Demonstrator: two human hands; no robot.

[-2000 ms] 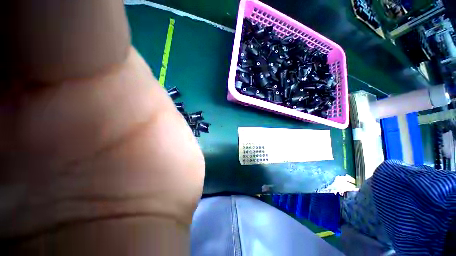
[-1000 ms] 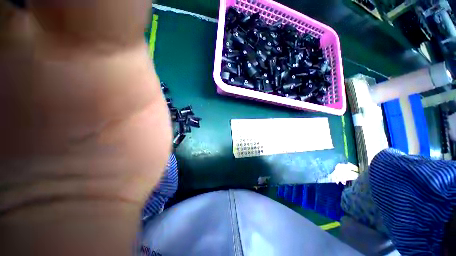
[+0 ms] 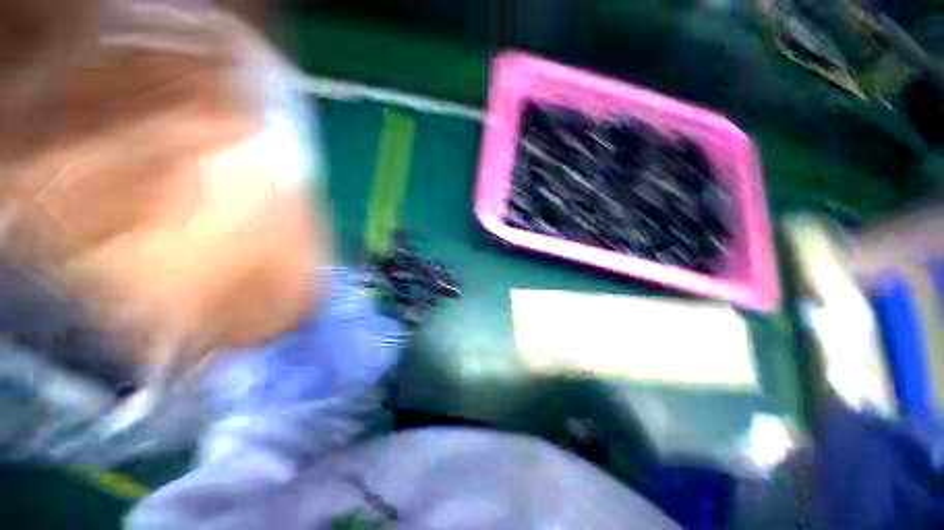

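My left hand [image 3: 207, 207] is large, close to the camera and heavily blurred at the left. Its fingers cannot be made out, nor whether it holds anything. A blue sleeve shows below and beside it. My right hand is not in view; only a dark blue sleeve [image 3: 875, 461] shows at the lower right. A flat cream adhesive sheet [image 3: 631, 336] lies on the green bench in front of me; its small marks are lost in the blur. A loose pile of black parts [image 3: 412, 282] lies left of the sheet.
A pink basket [image 3: 621, 262] full of black parts stands behind the sheet. A pale wrapped stack [image 3: 838, 311] and blue trays [image 3: 903, 336] are at the right. Yellow-green tape [image 3: 390, 181] marks the bench. My smock fills the bottom middle.
My left hand appears smaller and more of its sleeve shows. The view has shifted, so the basket, sheet and pile sit lower and further right. Everything is more blurred.
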